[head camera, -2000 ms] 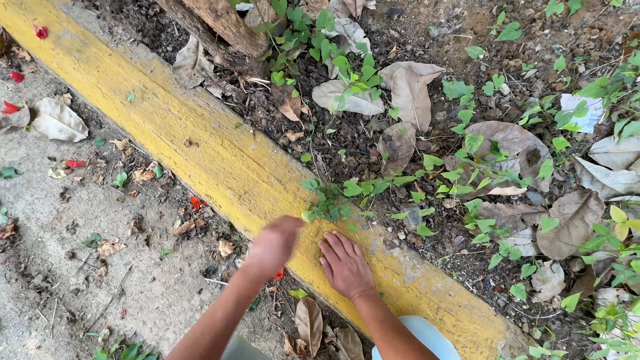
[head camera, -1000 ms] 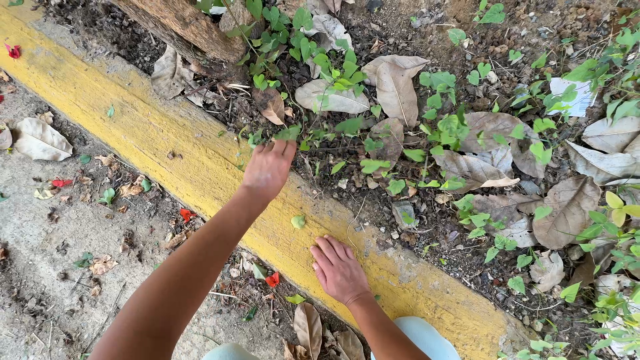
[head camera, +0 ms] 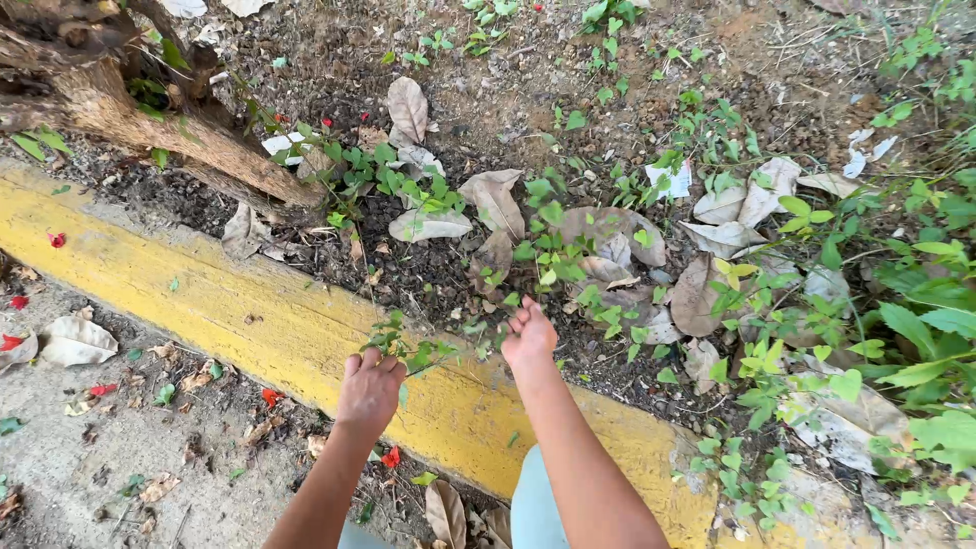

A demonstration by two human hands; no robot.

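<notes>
My left hand (head camera: pixel 371 390) is closed around a small bunch of green leafy vine stems (head camera: pixel 412 349) above the yellow-painted concrete curb (head camera: pixel 267 324). To its right, at the curb's soil-side edge, my right hand (head camera: pixel 528 332) has its fingers curled at a trailing green vine (head camera: pixel 560 267); the fingertips touch or nearly touch the leaves, and whether a stem is pinched between them cannot be told. Heart-shaped leaves of the vine spread over the dark soil and large dry leaves beyond the right hand.
A woody trunk (head camera: pixel 183 137) leans in at the upper left. Dry brown leaves (head camera: pixel 496 202) and a white scrap of paper (head camera: pixel 669 180) lie on the soil. Denser green plants (head camera: pixel 915 328) stand at the right. Red petals (head camera: pixel 390 457) dot the pavement side.
My right hand has lifted off the curb and reached to the vine on the soil. The left hand, at the curb's far edge a second ago, now holds leafy stems over the curb. The view has shifted.
</notes>
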